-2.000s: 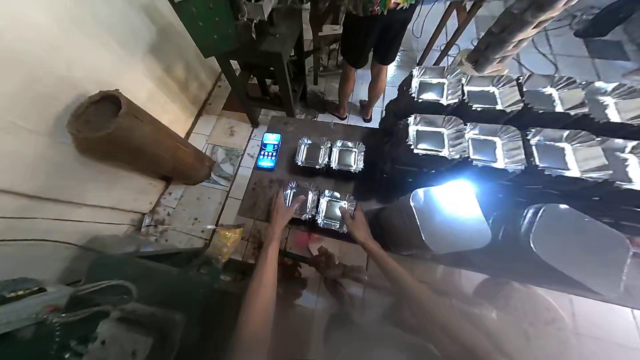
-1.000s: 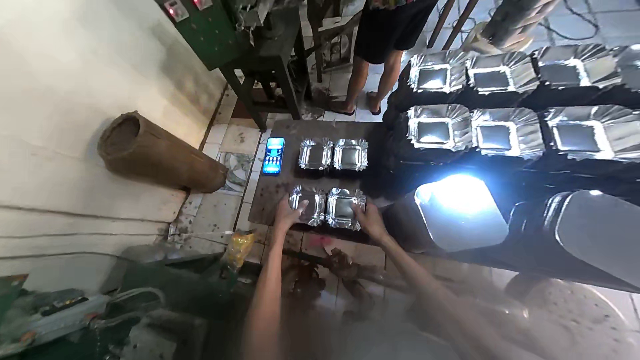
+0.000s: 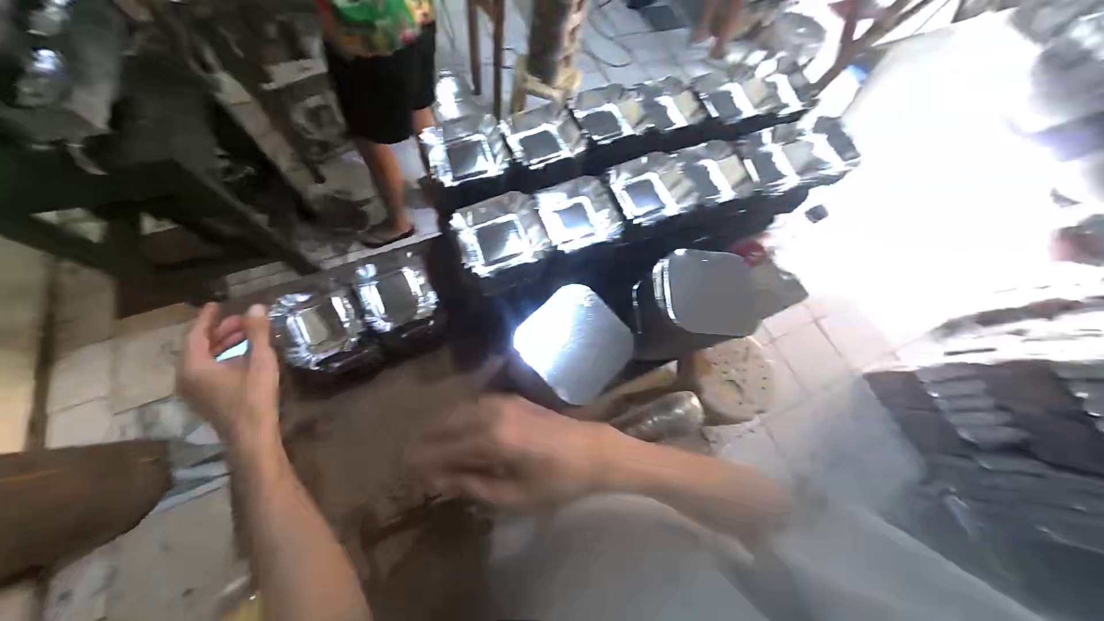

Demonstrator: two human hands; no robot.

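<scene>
My left hand (image 3: 231,366) is raised at the left with fingers apart, beside a square foil tray (image 3: 319,328) at the table's corner; a lit phone (image 3: 233,349) shows partly behind its fingers. A second foil tray (image 3: 397,297) sits to the right of the first. My right hand (image 3: 500,453), blurred, is over the near part of the brown table (image 3: 371,414); its fingers are curled and whether it holds anything cannot be told. Up and to the right of it lies a stack of flat silvery sheets (image 3: 573,345) with rounded corners, and another such stack (image 3: 711,293) is farther right.
Two long rows of foil trays (image 3: 500,241) run toward the upper right. A person (image 3: 379,95) stands beyond the table. Green machinery (image 3: 129,181) fills the upper left, a brown cardboard tube (image 3: 78,500) lies lower left, and a round stool (image 3: 733,379) is at right.
Both hands have left the near pair of foil trays they were touching; that pair no longer shows on the near table. The view has swung to the right.
</scene>
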